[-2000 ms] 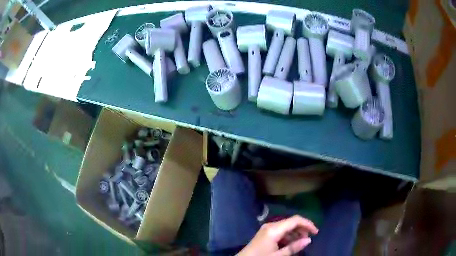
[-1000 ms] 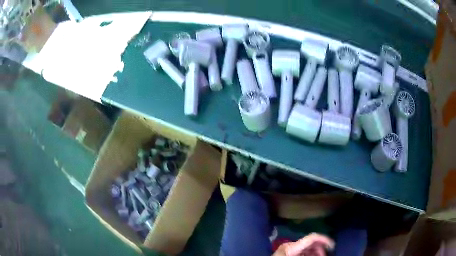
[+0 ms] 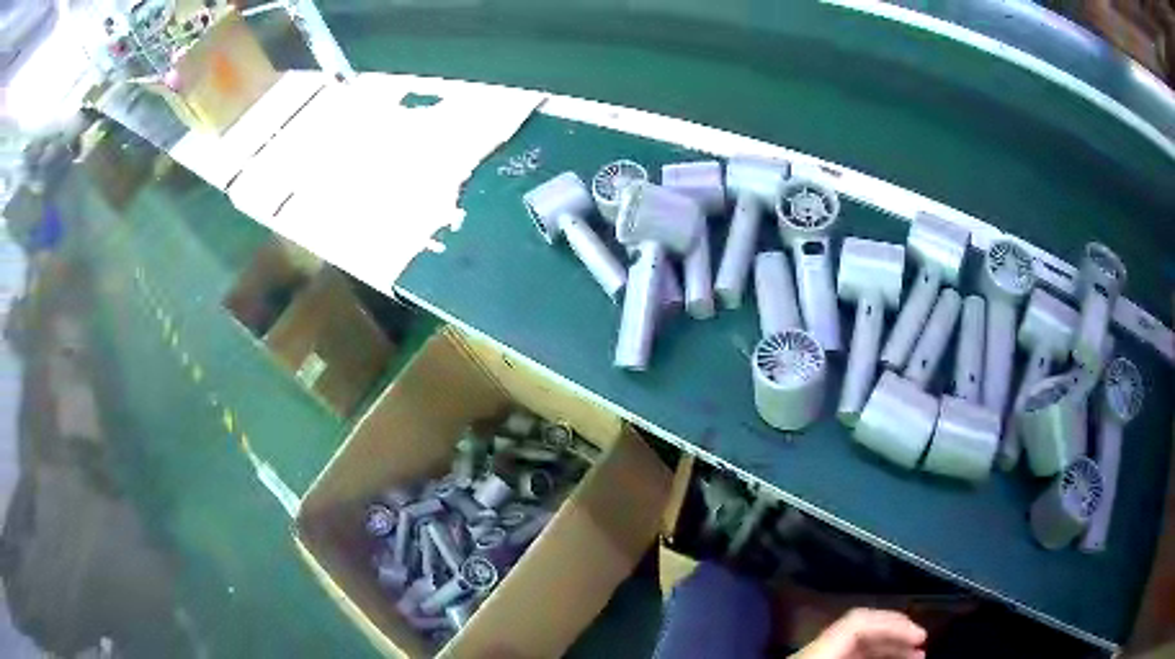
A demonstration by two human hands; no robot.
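Many grey fan bodies lie on the green bench top, several with ribbed round faces showing. One fan body lies at the left of the group with its handle towards me. A short-looking one shows its round ribbed face near the middle. Another lies at the right end. My left hand is low at the bottom edge, over my lap and below the bench edge, away from the bodies. It is cut off and its fingers are partly hidden. No object shows in it. My right hand is not in view.
An open floor carton beside the bench holds many grey bodies. A white ragged sheet lies on the bench's left part, with small loose bits near it. Smaller brown boxes stand on the floor. My knee is below the bench.
The view has swung left, so the bench and cartons appear further right and lower. My left hand shows less, nearer the bottom edge. The fan bodies keep their arrangement.
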